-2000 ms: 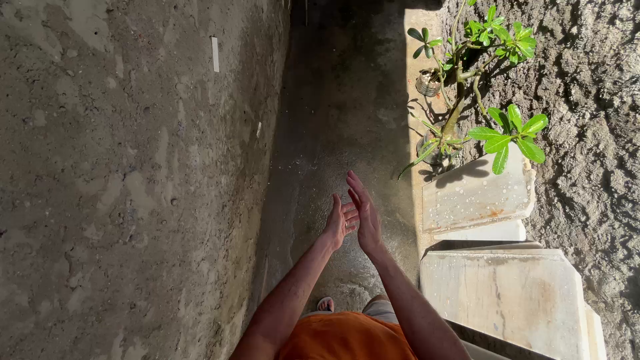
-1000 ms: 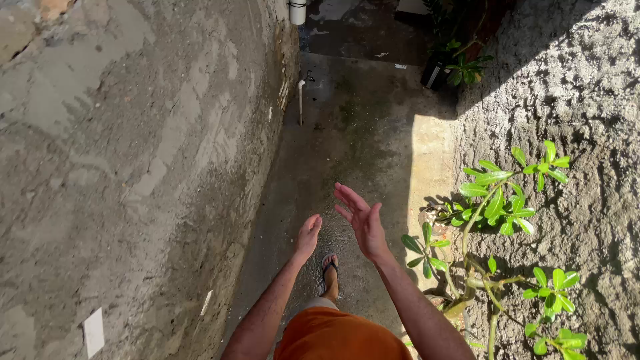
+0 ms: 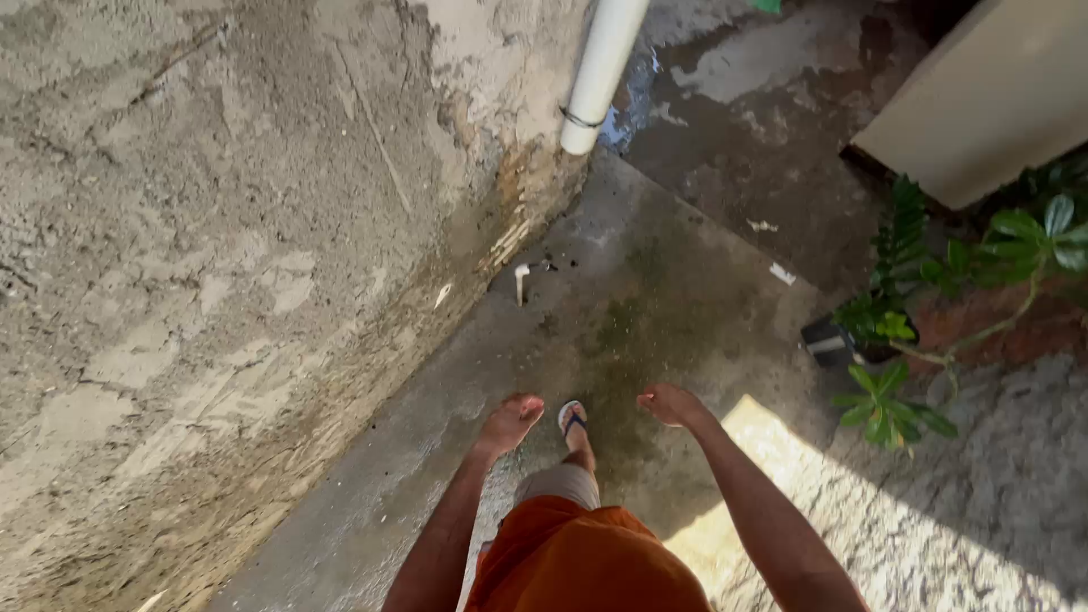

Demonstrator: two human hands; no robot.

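My left hand (image 3: pixel 510 423) is in front of my body, left of my sandalled foot (image 3: pixel 575 418), over the damp concrete floor (image 3: pixel 527 357). Its fingers are curled and nothing shows in them; how far they are closed is unclear. On the other side of the foot, my right hand (image 3: pixel 671 405) hangs in the air with fingers bent and partly hidden by the back of the hand. I see no object in it. The hands are well apart and touch nothing.
A rough plastered wall (image 3: pixel 255 255) runs along the left, with a white plastic pipe (image 3: pixel 599 76) at its corner. A short white pipe stub (image 3: pixel 521 285) stands on the floor. At right are a potted plant (image 3: pixel 875 323), a pale panel (image 3: pixel 986 102) and a rough wall (image 3: pixel 960 476).
My hands, close together two seconds ago, have moved apart. The view has travelled forward along the passage, and the leaning stone slabs are out of sight.
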